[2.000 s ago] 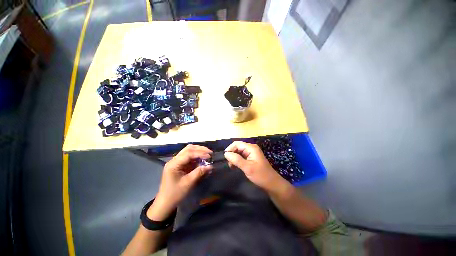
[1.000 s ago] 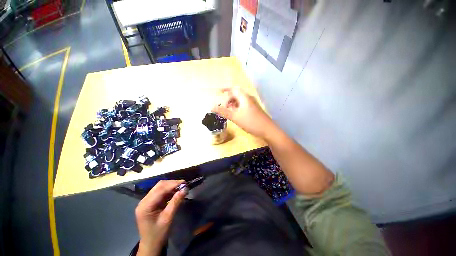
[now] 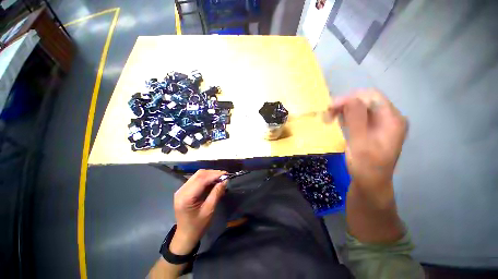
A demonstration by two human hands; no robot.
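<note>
My left hand [image 3: 197, 201], with a black wristband, is over the lap just below the table's near edge. Its thumb and fingers pinch a small black tab [image 3: 236, 175] with a silver glint, pointing right. My right hand [image 3: 374, 131] is raised off the table's right edge and blurred. A faint, thin applicator [image 3: 308, 114] extends left from its fingertips toward the cup; its tip is too blurred to tell. The paint cup [image 3: 274, 131], pale with an uneven black top, stands on the right of the table. A pile of black tabs [image 3: 177, 114] with silver rings lies at left.
The yellow-tan table [image 3: 229, 54] stands in front of me. A blue crate [image 3: 343, 180] of small dark shiny pieces is below its right edge. A dark apron [image 3: 267, 234] covers my lap. A grey wall [image 3: 437, 109] is at right, a blue bin [image 3: 232, 8] behind.
My right hand has moved from above the cup out to the right. The rod seen standing in the cup two seconds ago is gone from it. My left hand still holds the tab. The view has shifted.
</note>
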